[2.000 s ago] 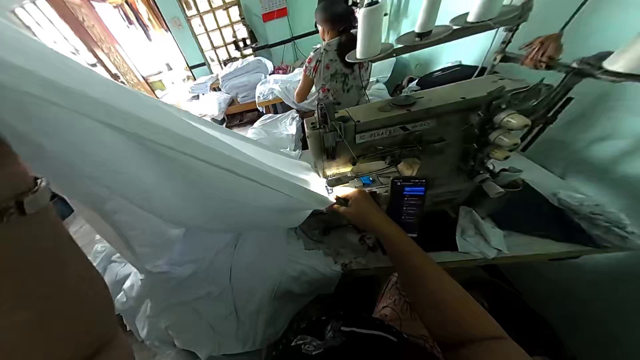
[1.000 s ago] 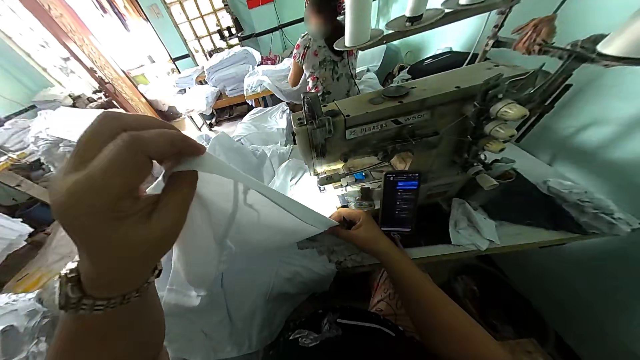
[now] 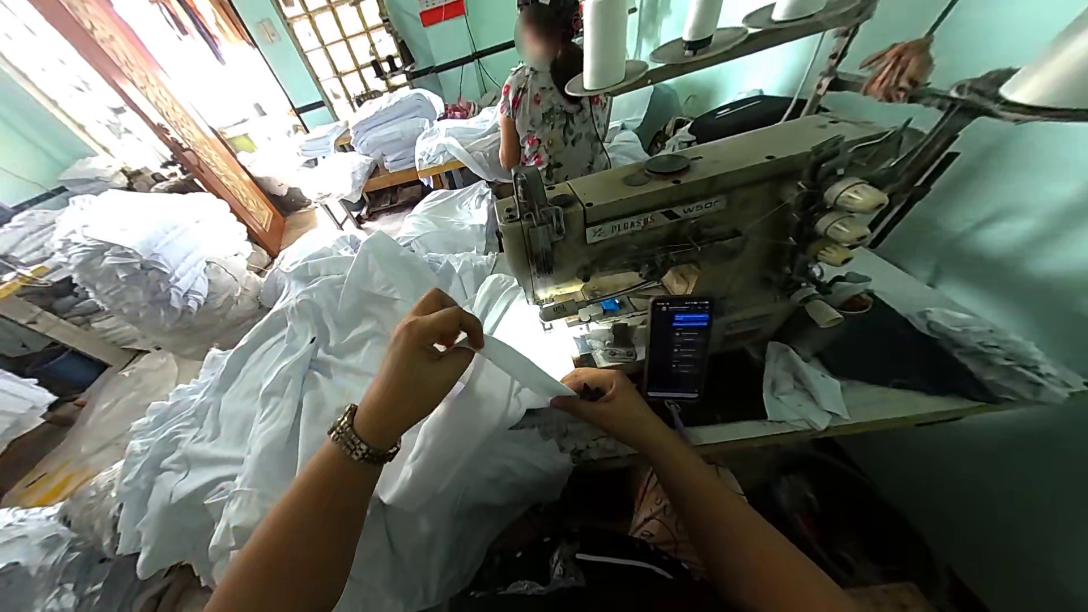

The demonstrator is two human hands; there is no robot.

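A white cloth hangs between both hands, its folded edge stretched in a short strip before the needle area. My left hand, with a metal watch at the wrist, pinches one end of that edge. The other end is pinched by my right hand, which also has a small dark object in it, too hidden to name. Just beyond stands a Pegasus industrial sewing machine, its lamp lighting the bed. A smartphone with a lit screen is propped upright against the machine, right of my right hand.
Thread cones stand on a rack above the machine. A white scrap lies on the table at right. Heaped white fabric fills the left. Behind the machine a person is near folded cloth stacks.
My left hand has moved from the left, close to the camera, toward my right hand and the machine. The raised cloth has come down, and the stretch between the hands is shorter.
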